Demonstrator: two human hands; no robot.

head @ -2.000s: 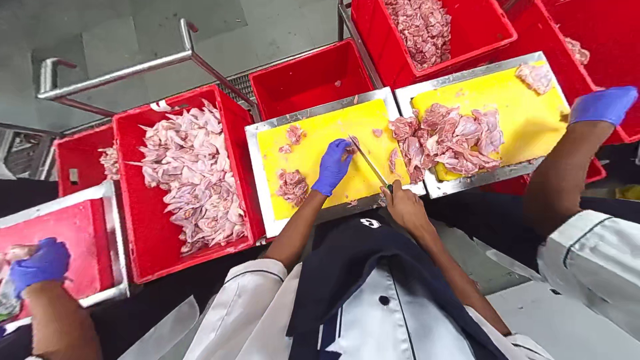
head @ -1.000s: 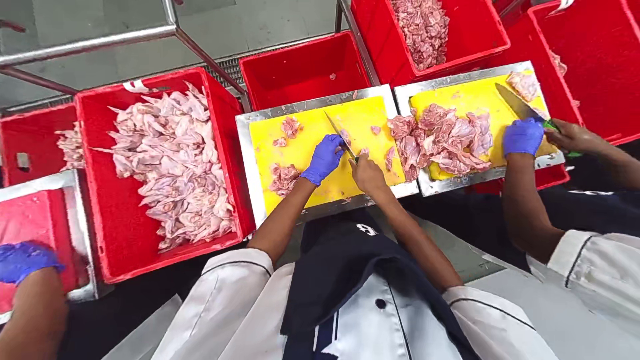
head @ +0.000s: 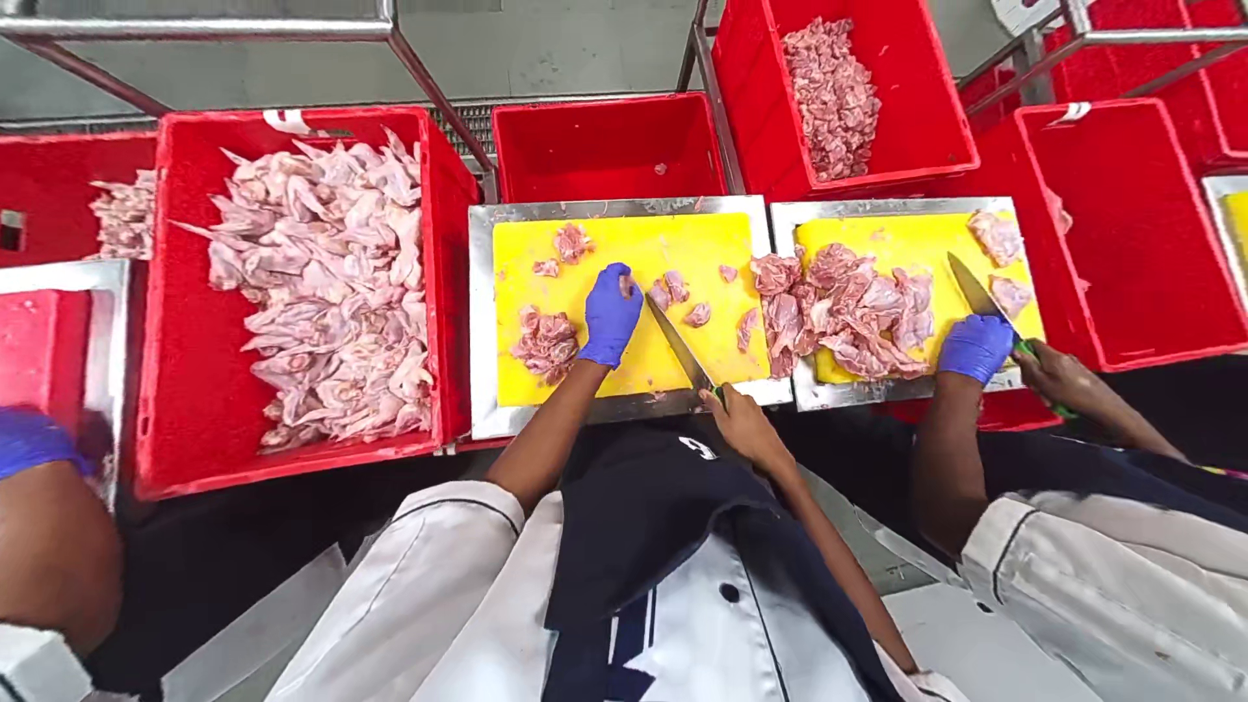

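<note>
My left hand (head: pixel 613 314), in a blue glove, holds a small piece of raw meat (head: pixel 626 286) at its fingertips over the yellow cutting board (head: pixel 643 244). My bare right hand (head: pixel 743 421) grips the handle of a kitchen knife (head: pixel 682 346); its blade points up and left, the tip close to my left hand. Left of my left hand lies a clump of raw meat (head: pixel 545 343), with smaller pieces (head: pixel 572 243) above it. Several small pieces (head: pixel 697 314) lie right of the blade. A larger pile of meat (head: pixel 858 307) rests across the neighbouring board's left edge.
A red crate (head: pixel 292 468) of raw poultry pieces stands at left. Behind my board is another red crate (head: pixel 609 146); one with cut meat (head: pixel 834 97) is at upper right. Co-workers flank me; the right one holds a knife (head: pixel 975 288). Metal rails (head: pixel 195 29) cross the top.
My knife has shifted from its place of one second ago, its tip now lower and right of my left hand's fingertips. The right co-worker's gloved hand, raised two seconds ago, is down at the board.
</note>
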